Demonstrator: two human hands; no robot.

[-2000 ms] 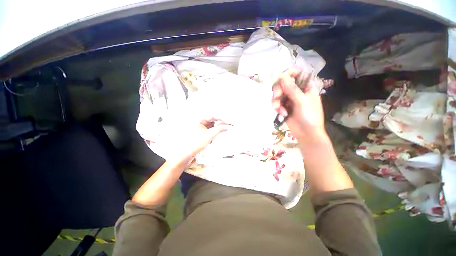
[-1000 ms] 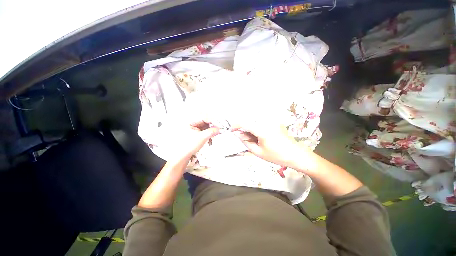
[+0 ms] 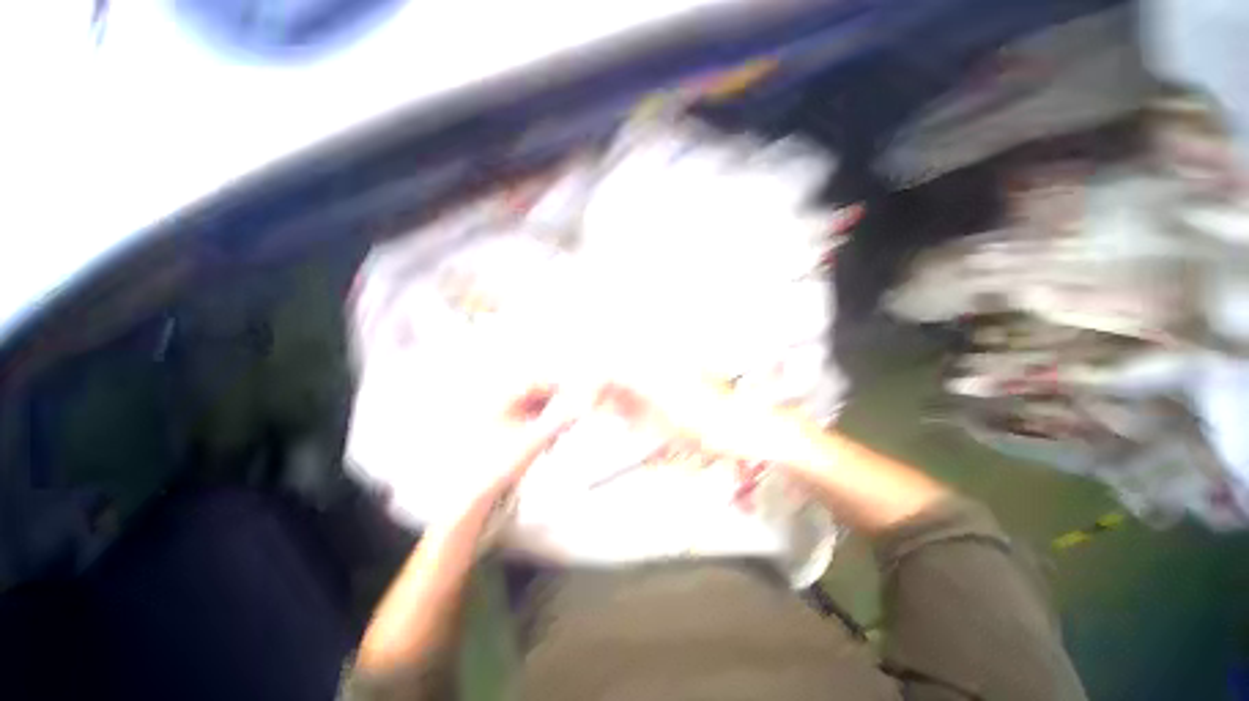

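Observation:
The white floral garment (image 3: 452,315) lies bunched on the lap below the table edge, blurred and overexposed. My left hand (image 3: 527,431) is on the garment left of its middle, its fingers washed out by glare. My right hand (image 3: 685,418) is close to the right of it, fingertips pointing toward the left hand. The fingertips of both hands lie over the cloth near each other. Whether a needle, thread or fastener is between them cannot be seen.
The white table (image 3: 343,123) curves across the top left, with part of a dark blue-grey round tray (image 3: 281,21) at its top. Other floral garments (image 3: 1082,274) are heaped at the right. A dark chair (image 3: 178,589) is at lower left. Yellow-black tape (image 3: 1089,531) marks the green floor.
My right hand has come down and left from the garment's upper right to beside my left hand. The view has shifted, bringing the tray into sight, and is now blurred.

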